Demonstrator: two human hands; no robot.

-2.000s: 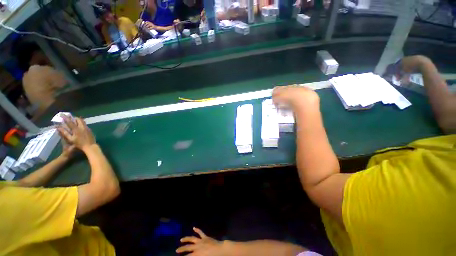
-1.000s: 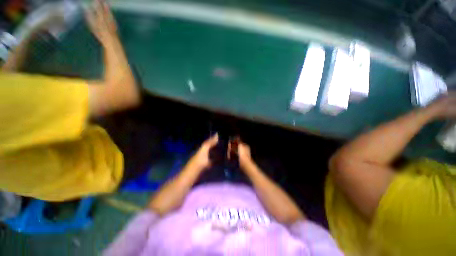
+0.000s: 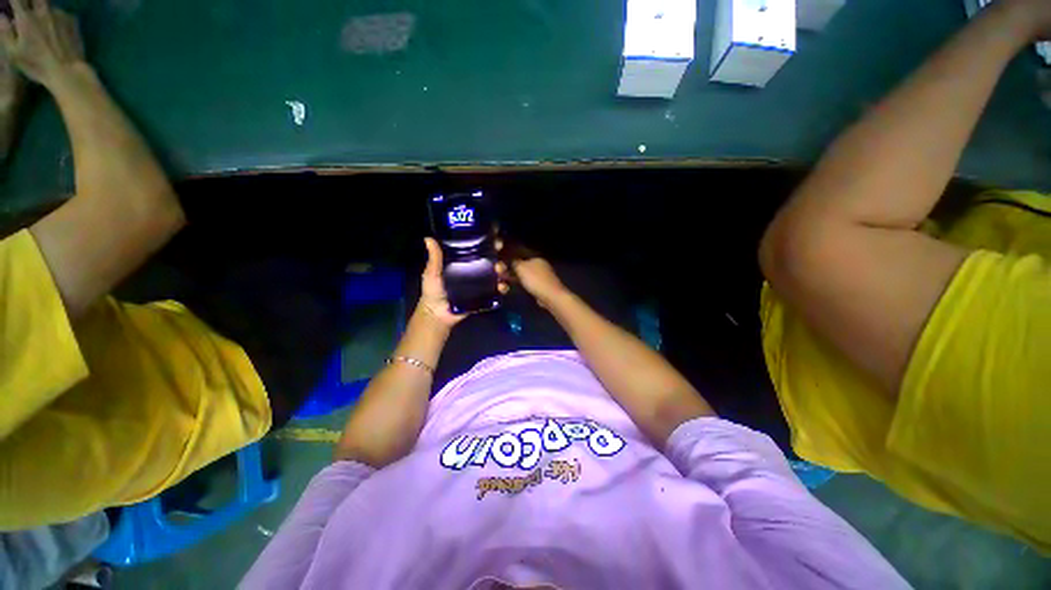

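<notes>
A dark phone [image 3: 467,256] with a lit lock screen showing a clock is upright in my left hand [image 3: 433,297], below the table edge. My left thumb lies along its left side, with fingertips at its right side. My right hand [image 3: 535,280] is just right of the phone, small and dark; whether it touches the phone or holds anything is unclear. White cartons stand on the worktop: one [image 3: 657,46] and another [image 3: 754,42] to its right, both cut off by the top edge.
The green worktop [image 3: 461,87] crosses the top. A person in yellow sits at left, forearm [image 3: 113,173] on the worktop; another at right has a bent elbow [image 3: 821,236] near the table edge. A blue stool [image 3: 190,513] stands at lower left.
The view has tilted further down. The phone is now clearly visible and lit in my left hand. Earlier both hands were apart, blurred and dark between them; the cartons have shifted up in view.
</notes>
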